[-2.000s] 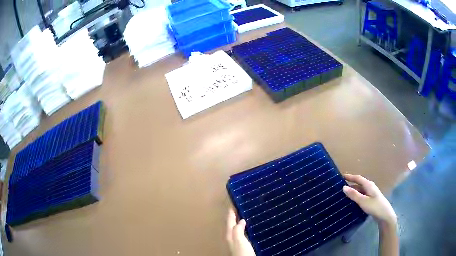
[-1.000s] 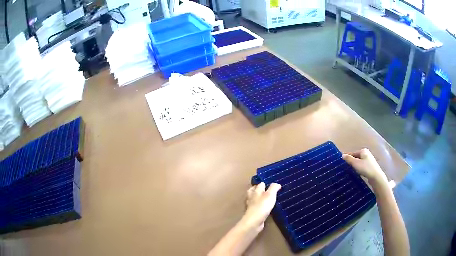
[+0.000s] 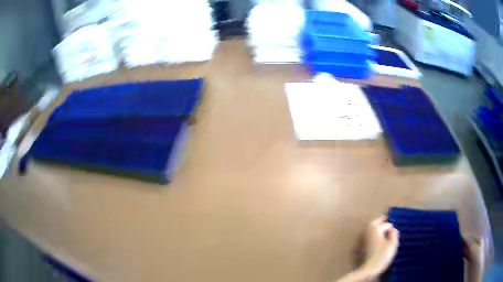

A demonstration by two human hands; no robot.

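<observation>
The frame is blurred by motion. A stack of full cells (image 3: 427, 248), dark blue with faint lines, lies at the lower right, cut off by the bottom edge. My left hand (image 3: 380, 245) is at its left edge with curled fingers; whether it grips a sheet cannot be told. My right hand (image 3: 473, 250) is at its right edge, small, blurred and partly hidden; its grip cannot be told. A long two-tier block of stacked cut cells (image 3: 110, 124) lies at the left.
A white foam slab (image 3: 333, 113) with dark specks lies beside a second cell stack (image 3: 413, 121) at the right. Blue crates (image 3: 339, 47), a shallow white tray (image 3: 411, 71) and white foam piles (image 3: 165, 33) stand along the tan table's (image 3: 242, 204) far edge.
The view has swung left, so the table's things sit further right and the left block shows more fully. My hands remain at the stack's two sides; the right hand is less visible.
</observation>
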